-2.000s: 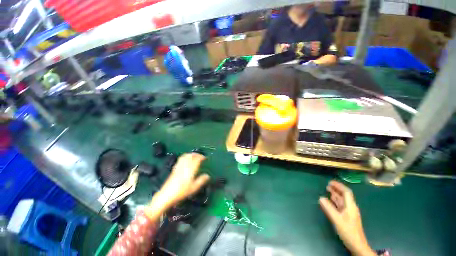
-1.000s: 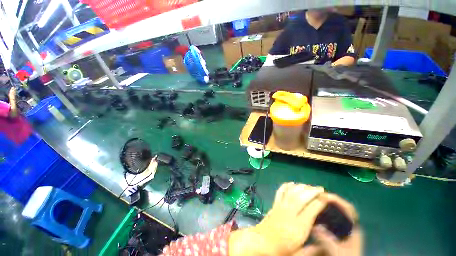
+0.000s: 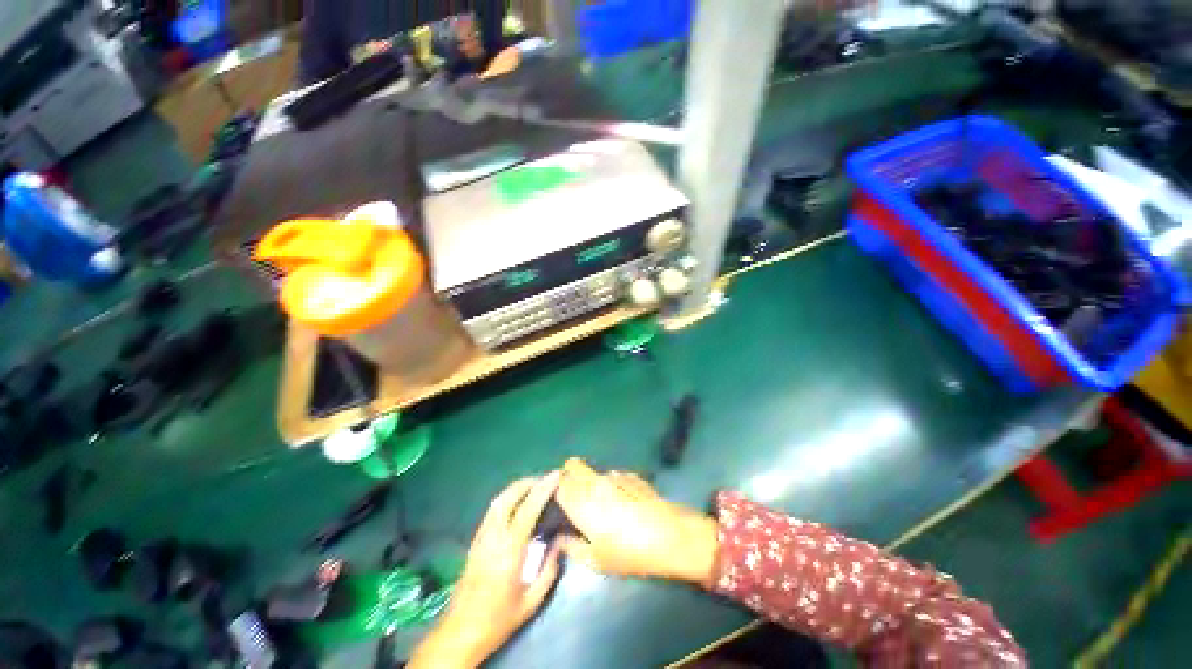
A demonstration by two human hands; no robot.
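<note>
My left hand [image 3: 501,571] and my right hand [image 3: 633,525] meet low in the middle of the view. A small black power adapter [image 3: 556,519] is held between their fingers, mostly covered. A small white block [image 3: 533,561] shows at my left fingers. Behind them, the silver-grey bench tester [image 3: 556,222] with lit green digits stands on a light wooden shelf [image 3: 298,408]. Another small black corded item [image 3: 678,431] lies on the green bench to the right, in front of the tester.
A blue basket [image 3: 902,248] with black adapters stands at the right, with red beneath it. An orange-lidded bottle [image 3: 348,281] and a phone [image 3: 343,379] are on the shelf. A metal post [image 3: 722,144] rises beside the tester. Black adapters [image 3: 150,569] lie at the left. A person [image 3: 451,39] is across the bench.
The view has swung right, bringing the blue basket into sight. The hands were apart two seconds ago, then together around a black item; they now hold it between their fingertips.
</note>
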